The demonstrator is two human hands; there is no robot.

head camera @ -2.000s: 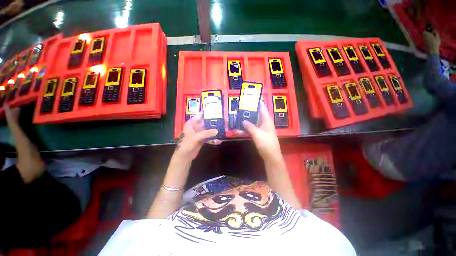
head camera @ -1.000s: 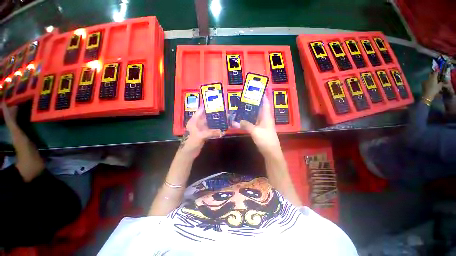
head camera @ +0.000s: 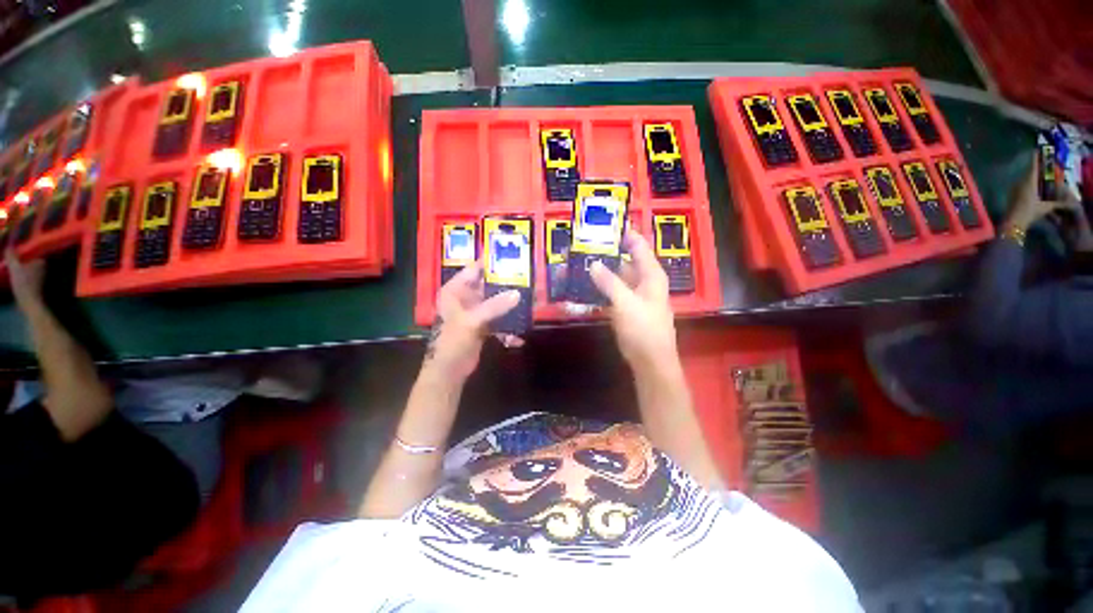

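Observation:
My left hand (head camera: pixel 469 314) holds a black keypad phone (head camera: pixel 508 259) with a yellow screen surround, its thumb on the keypad. My right hand (head camera: pixel 636 293) holds a second such phone (head camera: pixel 598 223), its thumb on the lower keys. Both phones are upright with lit white-blue screens, above the front row of a red phone tray (head camera: pixel 705 222). Several phones lie in this tray's pockets; the front-left one (head camera: pixel 459 244) has a lit screen. Part of the tray is hidden behind my hands and the held phones.
A red tray stack (head camera: pixel 381 180) with phones stands at left, another (head camera: pixel 767 266) at right, on the green bench (head camera: pixel 623 46). A red bin (head camera: pixel 707 359) with brownish pieces is below the edge. A person's arm (head camera: pixel 60 347) is at far left; another person's hand (head camera: pixel 1033 206) holds a phone at right.
The phone in my right hand has turned from tilted to nearly upright. The phone in my left hand has moved slightly down. The screens remain lit.

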